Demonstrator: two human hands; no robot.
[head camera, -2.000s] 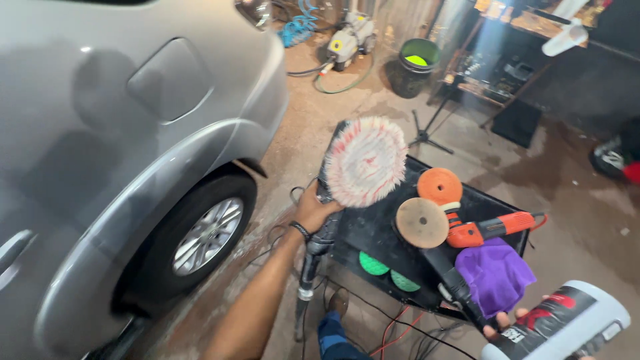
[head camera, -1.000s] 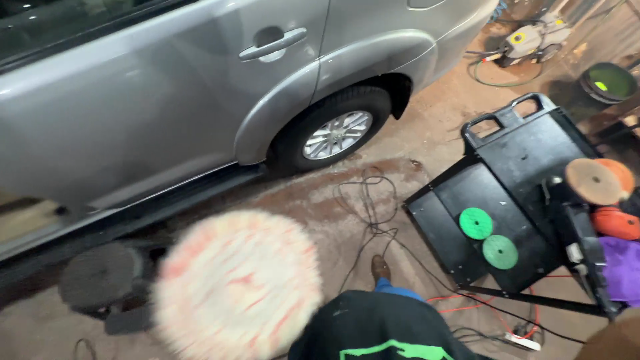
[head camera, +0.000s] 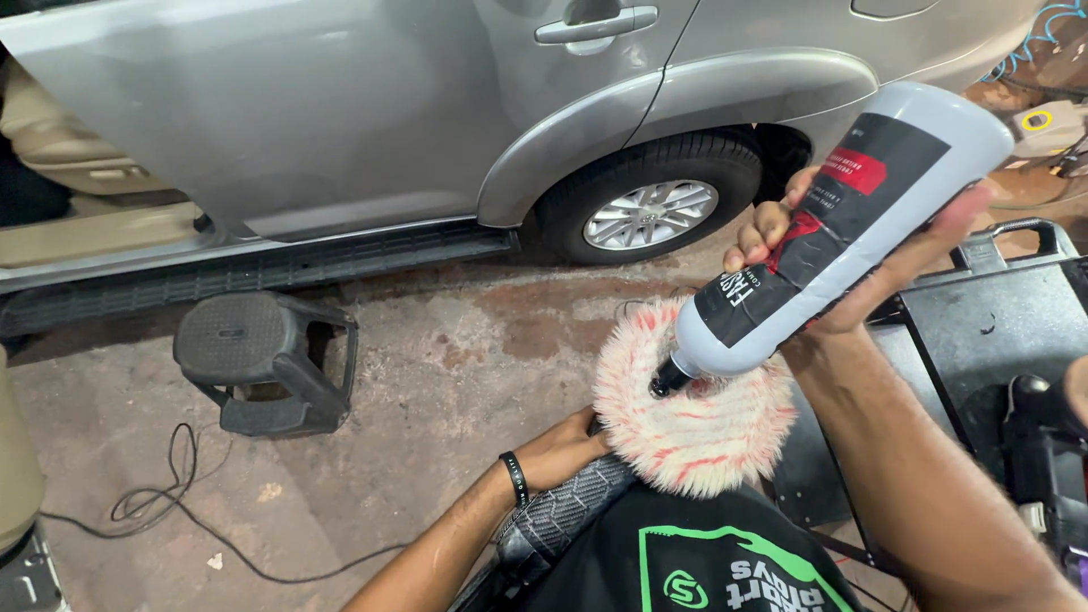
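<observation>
My right hand (head camera: 884, 255) grips a large light-grey plastic bottle (head camera: 926, 144) with a black and red label, tipped so that its black nozzle points down at the face of a wool polishing pad (head camera: 705, 433). The pad is white with red streaks and faces up, mounted on a polisher (head camera: 561, 510) with a dark patterned body. My left hand (head camera: 561, 450), with a black wristband, holds the polisher close behind the pad; its fingers are partly hidden. Whether the nozzle touches the wool, I cannot tell.
A silver car (head camera: 340, 110) with a black running board (head camera: 382, 259) and rear wheel (head camera: 650, 212) stands ahead. A dark plastic stool (head camera: 263, 365) is on the floor at left, near a loose cable (head camera: 229, 544). A black cart (head camera: 1003, 331) stands at right, and a pressure washer (head camera: 1041, 127) is beyond.
The bottle, earlier at the lower right apart from the pad, is now tipped over it. The pad has come in front of my body. The view has swung left toward the car's side.
</observation>
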